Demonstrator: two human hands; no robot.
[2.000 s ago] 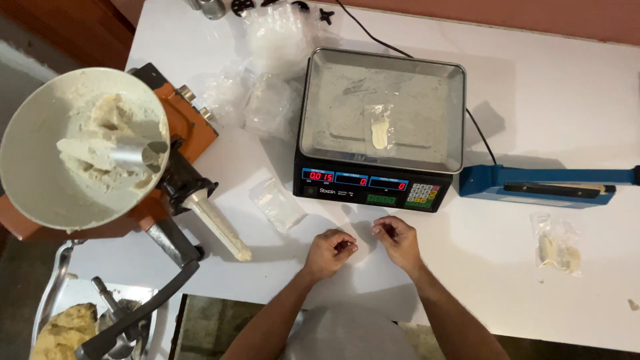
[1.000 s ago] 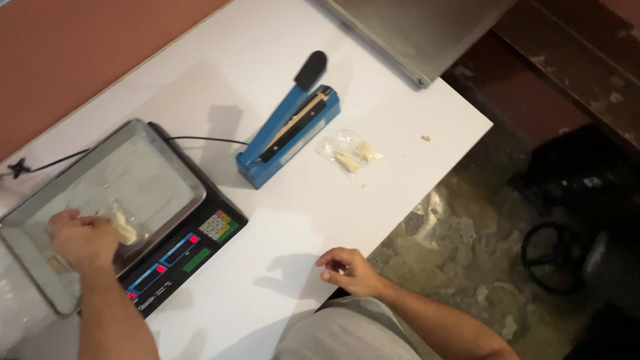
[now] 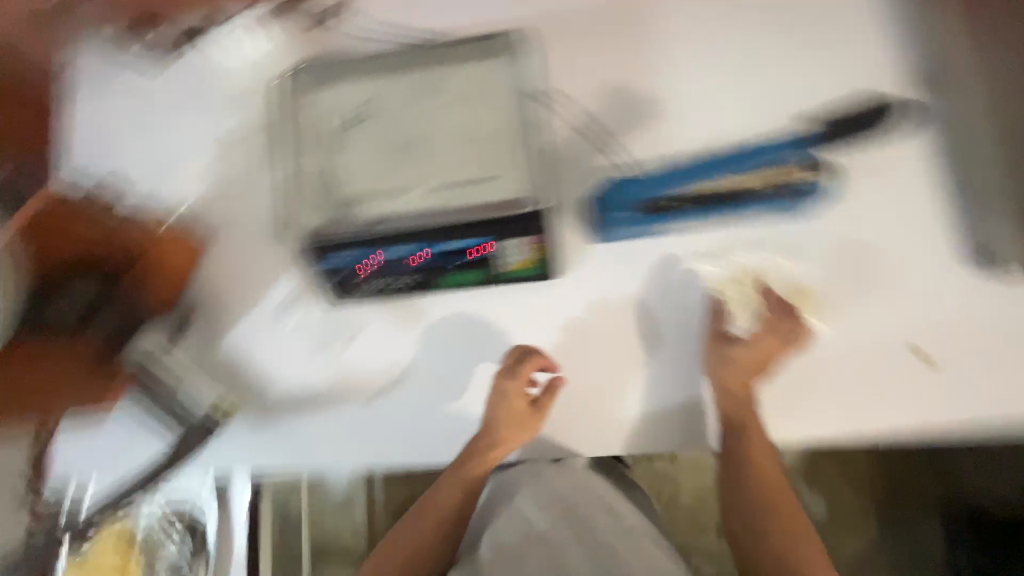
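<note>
Motion blurs the head view. My left hand is low over the white table near its front edge, fingers curled and thumb near the index finger. Something whitish shows beside it; whether the hand holds it is unclear. My right hand reaches to clear plastic bags with pale, dough-like pieces, its fingertips at or on them; a firm grip cannot be made out. Behind and left of my hands stands a digital scale with a metal pan and lit red digits. A blue heat sealer lies beyond the right hand.
Clear plastic bags lie at the upper left. An orange machine with a metal crank handle stands at the left. A grey metal object is at the right edge. The table's front edge runs close to my body.
My left hand has left the scale pan, and the bagged piece seen there is off it. My right hand has moved from near the table edge to the bags below the sealer. The view has swung left.
</note>
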